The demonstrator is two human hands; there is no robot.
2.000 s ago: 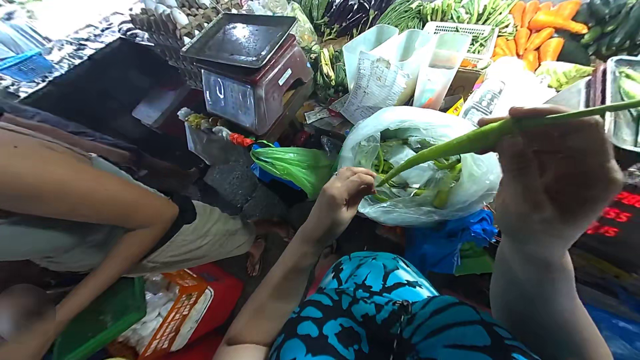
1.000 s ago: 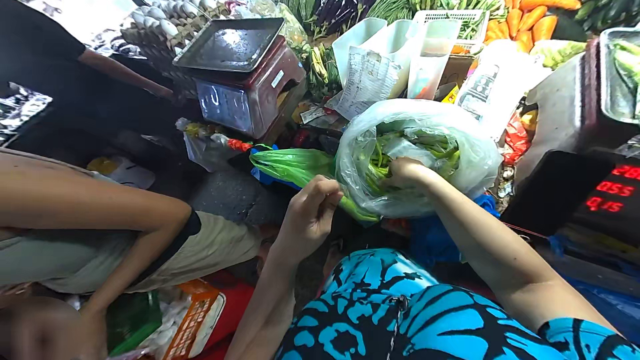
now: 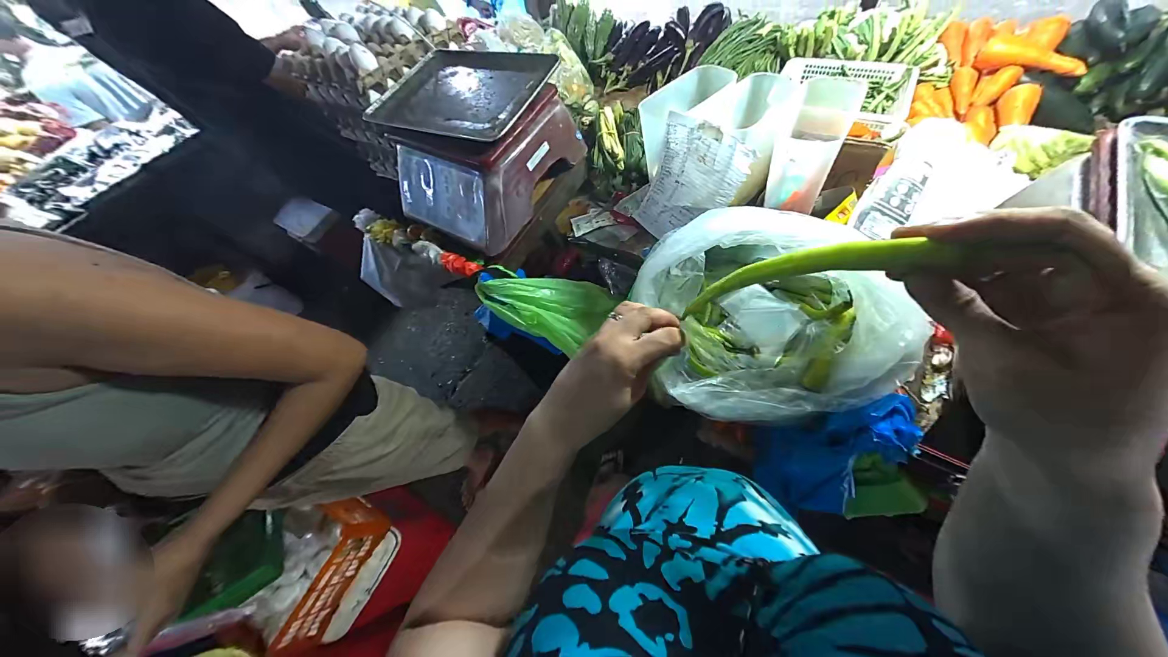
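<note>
A long green chili pepper or similar slender green vegetable [image 3: 821,259] stretches between my two hands. My right hand [image 3: 1031,265], raised at the right, grips its thicker end. The thin end is pinched by my left hand [image 3: 639,342], at the left rim of a clear plastic bag [image 3: 876,365]. That bag stands wide with green trimmings [image 3: 826,342] inside. A bright green plastic bag [image 3: 552,308] lies just left of my left hand.
A weighing scale [image 3: 484,173] stands at upper left, near stacked egg trays [image 3: 365,55]. Eggplants [image 3: 671,41], carrots [image 3: 1013,78] and a white basket [image 3: 899,91] line the back. A person [image 3: 228,365] is at left, above an orange crate [image 3: 338,575]. Blue plastic [image 3: 821,456] hangs below the clear bag.
My right hand was inside the clear bag one second ago; it is now raised at the right, gripping the green vegetable. My left hand has closed on the thin end.
</note>
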